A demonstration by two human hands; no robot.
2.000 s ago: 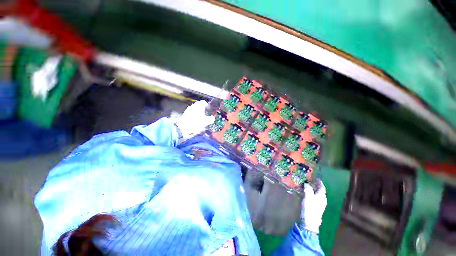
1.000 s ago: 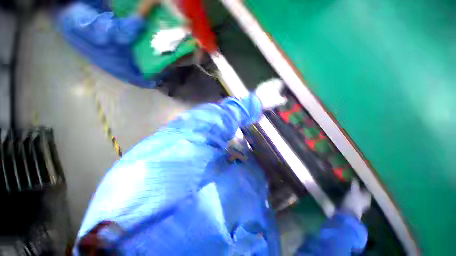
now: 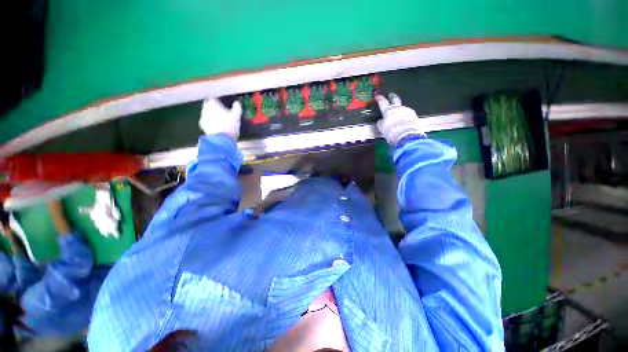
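Observation:
The red-orange loading tray (image 3: pixel 305 103) lies on the dark strip beyond the white rail, with its far part hidden under the white-edged green bench top. Its visible cells hold several green circuit boards (image 3: pixel 317 98) with dark components. My left hand (image 3: pixel 221 118), in a white glove, holds the tray's left end. My right hand (image 3: pixel 397 119), also white-gloved, has its fingers on the tray's right end.
A black bin (image 3: pixel 539 135) of thin yellow-green strips (image 3: pixel 507 134) stands at the right on green matting. A red beam (image 3: pixel 74 167) is at the left. Another person's blue sleeve (image 3: pixel 71 260) and a white item (image 3: pixel 103 212) are at lower left. A wire rack (image 3: pixel 575 339) is at lower right.
The tray has gone from above the bench area to under the white-edged top, with both hands still at its ends. The view has turned, and the strip bin now shows at the right.

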